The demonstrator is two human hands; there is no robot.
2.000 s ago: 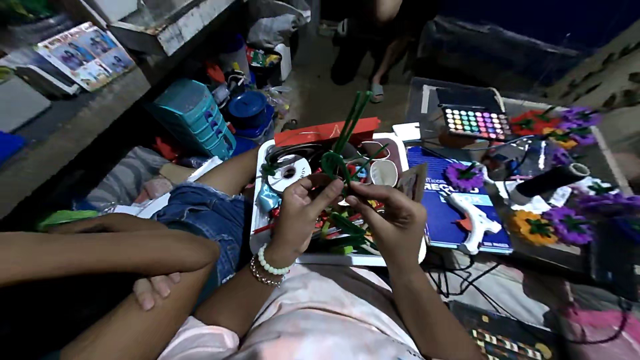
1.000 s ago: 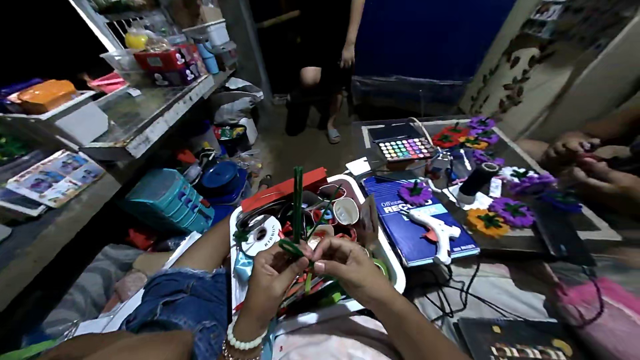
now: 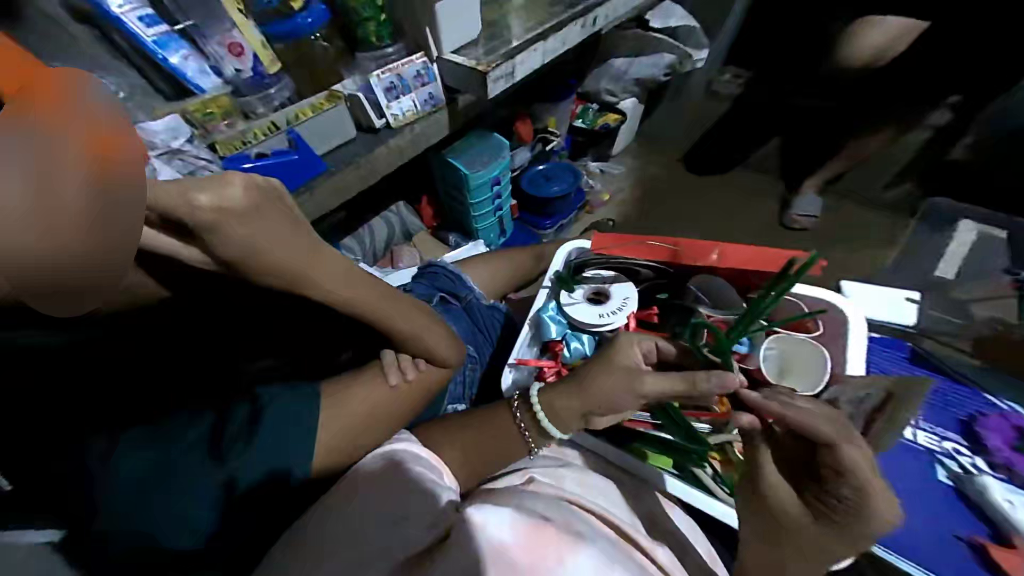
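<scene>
My left hand [image 3: 640,380], with a white bead bracelet and a chain at its wrist, grips the lower end of a bundle of green stems [image 3: 756,312]. The stems look like fuzzy craft wire and point up and to the right. Fingertips of my right hand [image 3: 816,464] pinch at the same lower end, beside the left fingertips; what lies between them is hidden. Beneath both hands is a white plastic tray [image 3: 856,328] with a ribbon spool [image 3: 598,301], light blue ribbon [image 3: 578,346], red ribbon pieces, a cup [image 3: 794,364] and more green strips.
At the left a seated person [image 3: 384,312] leans close. A blue book [image 3: 920,496] lies right of the tray, with part of a white glue gun [image 3: 988,500] and a purple flower [image 3: 1000,436]. Teal drawers [image 3: 478,188] stand on the floor; another person's foot [image 3: 802,210] is beyond.
The view has swung to the left. Both hands stay together at the stems' lower end; the stems, near upright a second ago, now lean to the right in view.
</scene>
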